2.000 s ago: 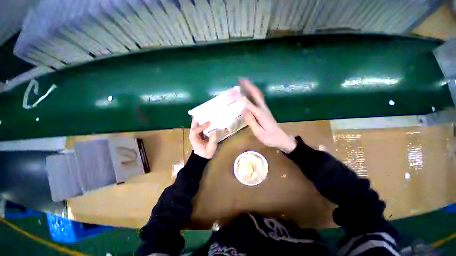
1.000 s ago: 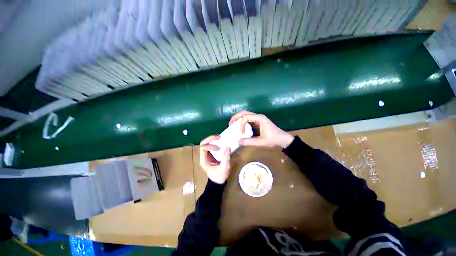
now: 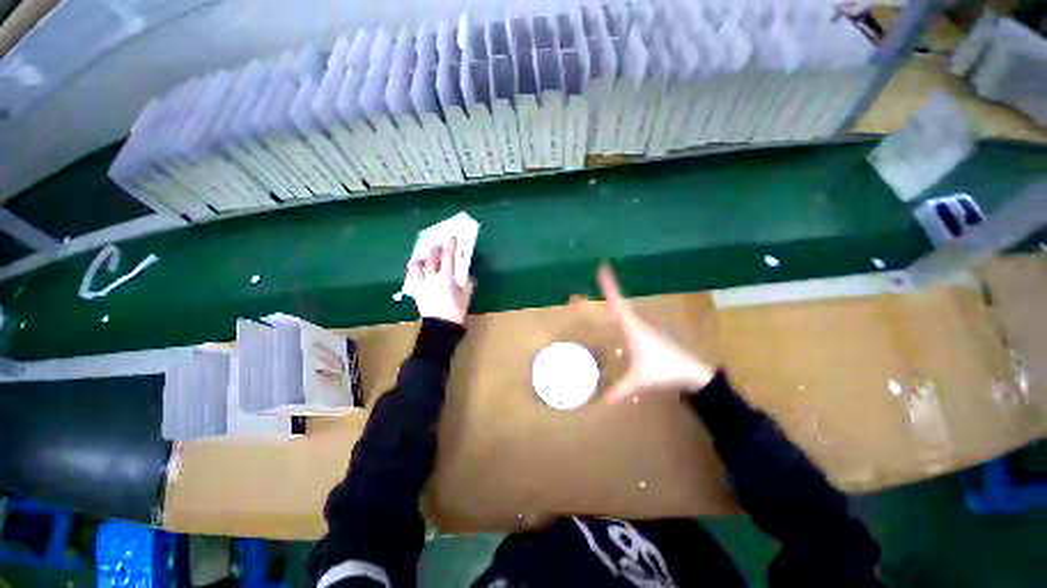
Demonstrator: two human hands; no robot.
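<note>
My left hand [image 3: 439, 285] holds a white box [image 3: 460, 244] over the near edge of the green belt, fingers across its face. My right hand [image 3: 654, 350] is empty, fingers apart and slightly blurred, just right of a round white-rimmed cup [image 3: 565, 374]. The cup stands on the brown cardboard; its inside looks plain white and its contents cannot be made out. An open box with a picture on its side [image 3: 327, 370] stands on the cardboard at the left, with grey-white flaps up.
A long row of upright white boxes [image 3: 517, 126] stands beyond the green belt [image 3: 677, 218]. A tray with dark paired items [image 3: 955, 216] and a white box [image 3: 922, 146] lie at the right. A curled white strip [image 3: 113, 273] lies on the belt at the left.
My left hand has moved left and up with the white box. My right hand has let go of the white item, opened, and come down beside the cup. A tray with dark items now shows at the right.
</note>
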